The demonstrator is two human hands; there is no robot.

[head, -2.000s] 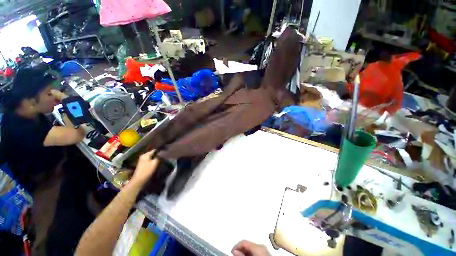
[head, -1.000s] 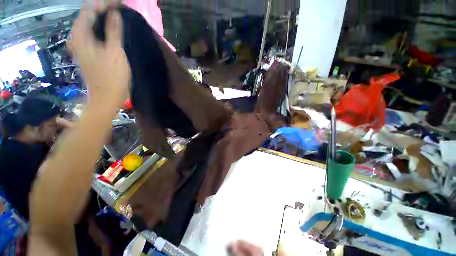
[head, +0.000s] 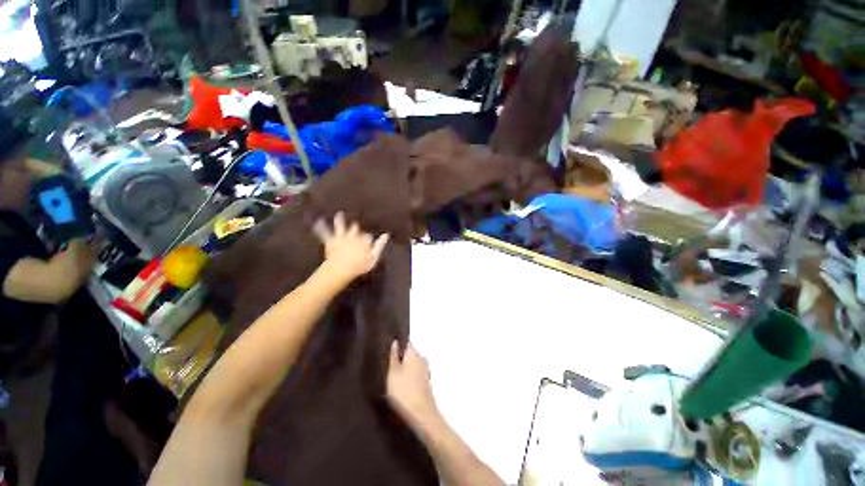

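A large brown cloth [head: 322, 361] lies spread over the left of the white table [head: 493, 313] and hangs down over its front edge. My left hand [head: 351, 249] rests on top of the cloth with its fingers apart. My right hand [head: 410, 380] is at the cloth's right edge with its fingertips on the edge; the thumb side is partly hidden, and the hand looks closed on the edge. The white sewing machine head [head: 635, 422] is at the lower right. Its needle area is not visible.
A green cup [head: 749, 365] with rods stands on the machine. A parts tray with a yellow-orange round item [head: 186, 267] is at the left table end. A person's arm [head: 47, 275] is at the far left. Blue plastic [head: 569, 220] and a red bag [head: 726, 157] lie behind the table.
My left hand has come down from its raised position onto the cloth. The cloth now lies spread flatter. My right hand has moved left and forward to the cloth's edge.
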